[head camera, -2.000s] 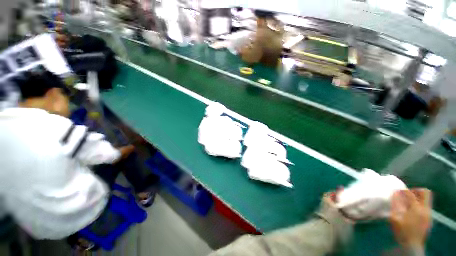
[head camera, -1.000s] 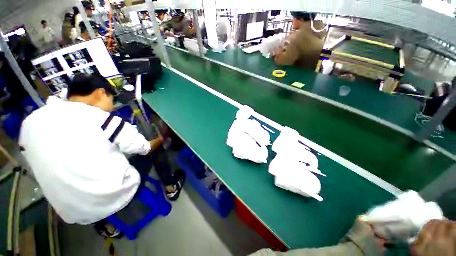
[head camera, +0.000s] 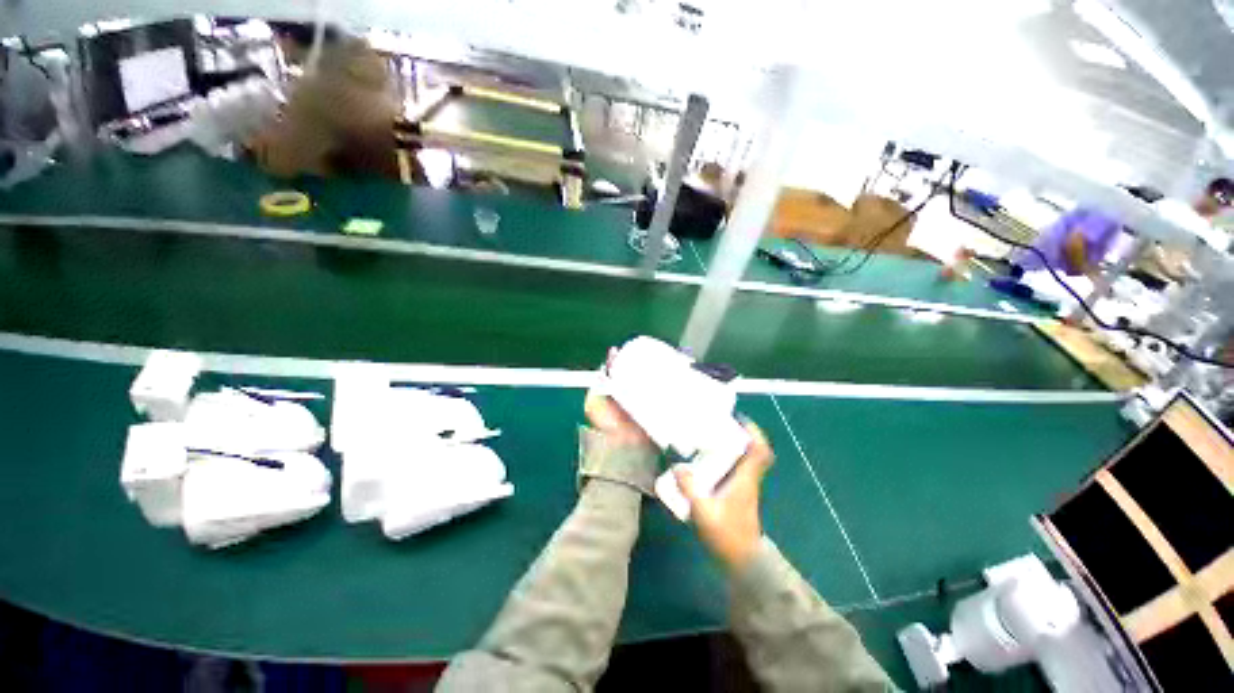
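My left hand (head camera: 617, 410) and my right hand (head camera: 732, 502) hold a white security camera (head camera: 667, 393) above the green bench (head camera: 568, 562), in the middle of the view. The left hand is at its rounded head, the right hand at its bracket end. Several white cameras (head camera: 430, 460) lie in two groups on the bench at the left, with thin dark and white antennas beside them. Another white camera (head camera: 1004, 620) stands at the lower right. My fingertips are partly hidden by the held camera.
A green conveyor (head camera: 447, 309) with pale rails runs behind the bench. A wood-framed monitor (head camera: 1164, 542) is at the right edge. A pale post (head camera: 738, 244) rises beyond my hands. A yellow tape ring (head camera: 284, 203) lies on the far bench, near a seated person (head camera: 332, 108).
The view has swung right; the seated person in white has left it. My hands and the held camera now show mid-view instead of lower right. The monitor and another camera have come into view.
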